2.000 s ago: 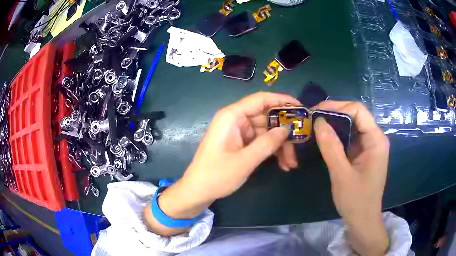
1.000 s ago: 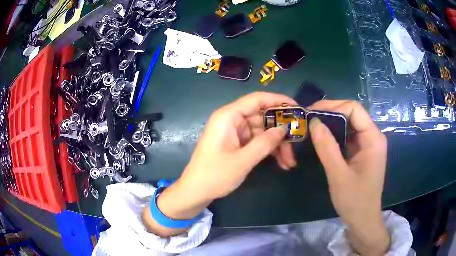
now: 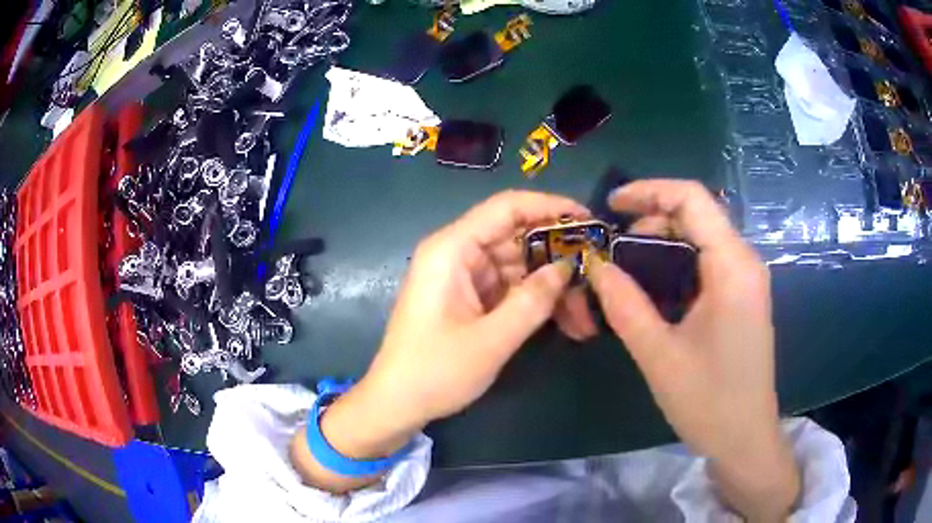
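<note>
My left hand (image 3: 480, 306) holds a small open watch case (image 3: 553, 241) by its sides, its thumb at the lower edge. The case has a metallic rim and an orange flex cable inside. A glossy black display screen (image 3: 654, 274) lies against the case's right side, face up, within my right hand (image 3: 695, 327). My right thumb presses on the cable inside the case beside my left thumb. My right fingertips behind the screen are partly hidden. My left wrist wears a blue strap (image 3: 342, 449).
Several loose screens with orange tails, one of them (image 3: 469, 143) by a crumpled white cloth (image 3: 374, 108), lie beyond my hands. A blue stick (image 3: 290, 179), a pile of charging cables (image 3: 220, 204) and a red tray (image 3: 63, 296) are at left. A clear blister tray (image 3: 751, 133) is at right.
My right thumb has moved left off the screen and onto the cable inside the case. My right index finger has lifted from behind the screen. The whole view has shifted slightly.
</note>
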